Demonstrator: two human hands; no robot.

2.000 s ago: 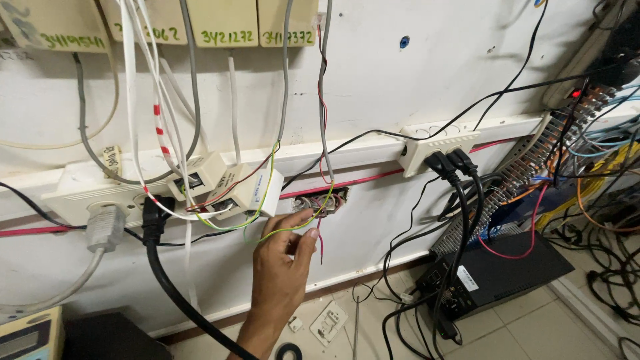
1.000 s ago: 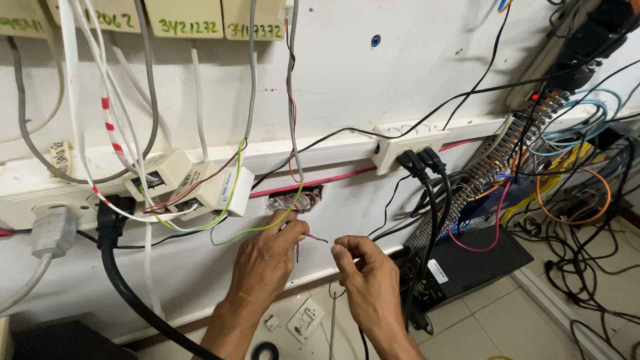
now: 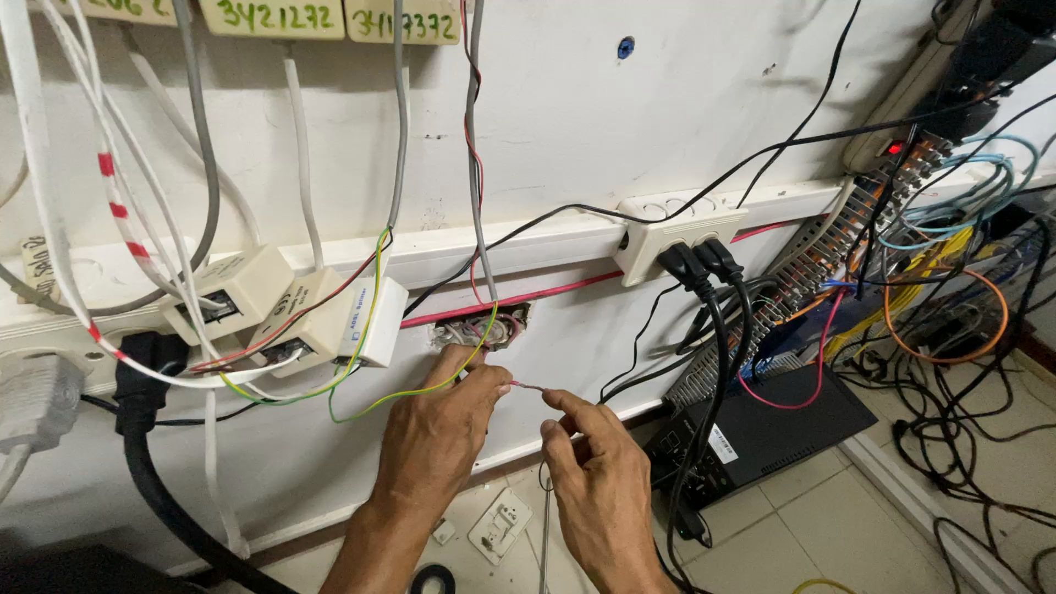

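Observation:
Just below the open wall box [image 3: 487, 327], my left hand [image 3: 437, 421] pinches a thin wire with red insulation [image 3: 516, 384], whose bare, twisted-looking end points right. A green-yellow wire [image 3: 396, 398] runs from the left across the back of my left hand toward the box. My right hand [image 3: 602, 478] is at the wire's tip, its index fingertip touching or very near the bare end; its thumb is apart from the index finger. Other wires inside the box are partly hidden. A grey cable [image 3: 474, 157] hangs down to the box from above.
White splitter boxes [image 3: 371, 322] and a black plug [image 3: 151, 363] lie left. A white outlet block [image 3: 676, 235] with black plugs sits right. Below are a black computer case [image 3: 767, 437], a white faceplate [image 3: 501, 525], a black tape roll [image 3: 432, 580] and tangled cables [image 3: 949, 437] on the tiled floor.
My right hand has come into view from below and reached the wire's end. My left hand, earlier up at the box with the wires, now holds the red wire out to the right.

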